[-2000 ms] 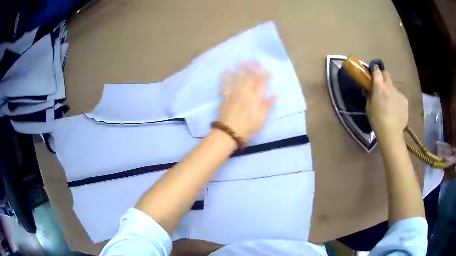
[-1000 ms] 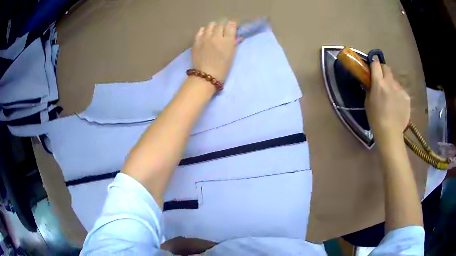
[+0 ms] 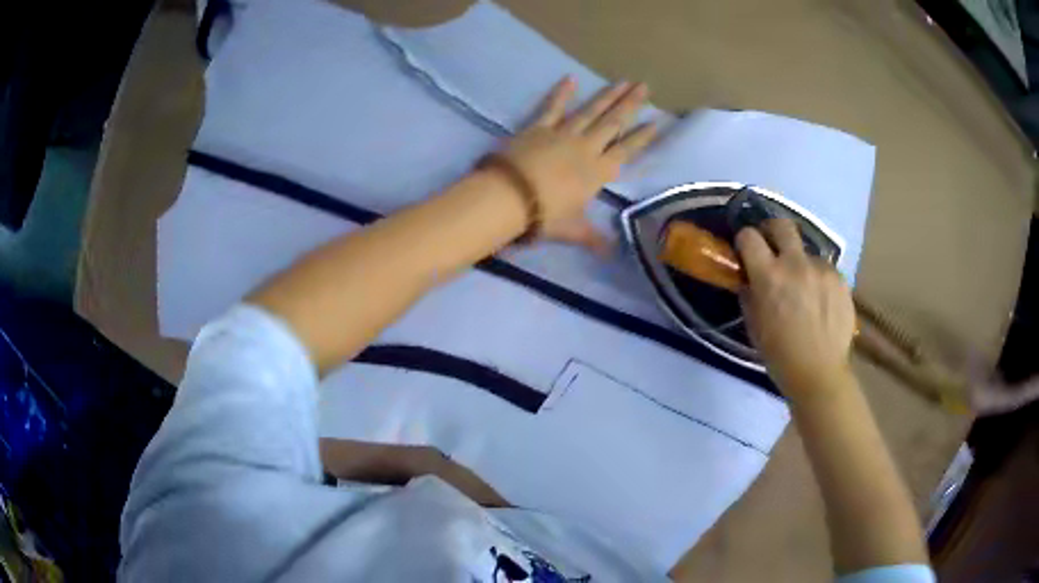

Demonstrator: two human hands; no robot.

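The white-faced garment panels lie on the brown table, slanting down to the right, with black seam bands across them. My left hand lies with fingers spread on the upper part of the panels, beside a seam, and grips nothing. My right hand holds the steam iron near its orange-brown handle. The iron sits over the right part of the panels, its left tip close to my left fingers. It covers part of a seam. A thin stepped seam with a corner shows below the iron.
The brown table cover shows around the panels. The yellowish hose runs from behind the iron to the right edge, blurred. A pale, clear-looking thing lies at the table's right edge.
The iron in my right hand has moved left, from the bare table onto the panels. My left hand has moved right and down from the upper edge. The view has turned, so the panels slant.
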